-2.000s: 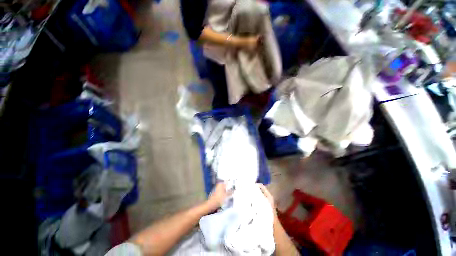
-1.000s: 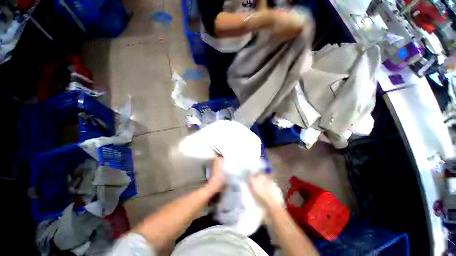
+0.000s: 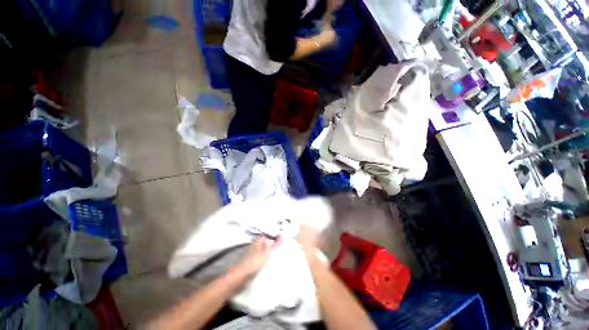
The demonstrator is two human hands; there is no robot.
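A white garment panel (image 3: 284, 280), washed out by glare, lies over my lap and bunches up between my hands. My left hand (image 3: 258, 250) grips it near the middle. My right hand (image 3: 313, 243) holds it a little to the right; its fingers are blurred and partly lost in the bright cloth. Just ahead, a blue plastic crate (image 3: 295, 169) on the floor holds loose white and light grey pieces (image 3: 258, 171). The cloth in my hands overlaps the crate's near end.
A red stool (image 3: 381, 274) stands at right, beside a blue crate (image 3: 445, 309). Beige garments (image 3: 381, 129) are heaped ahead right. A co-worker (image 3: 255, 38) stands beyond the crate. Blue side crates (image 3: 97, 219) are at left, a long machine table (image 3: 478, 174) at right.
The view has turned right. My hands keep hold of the white cloth, now spread wider to the left. The co-worker's beige cloth has left their hands, and a red stool shows beside them.
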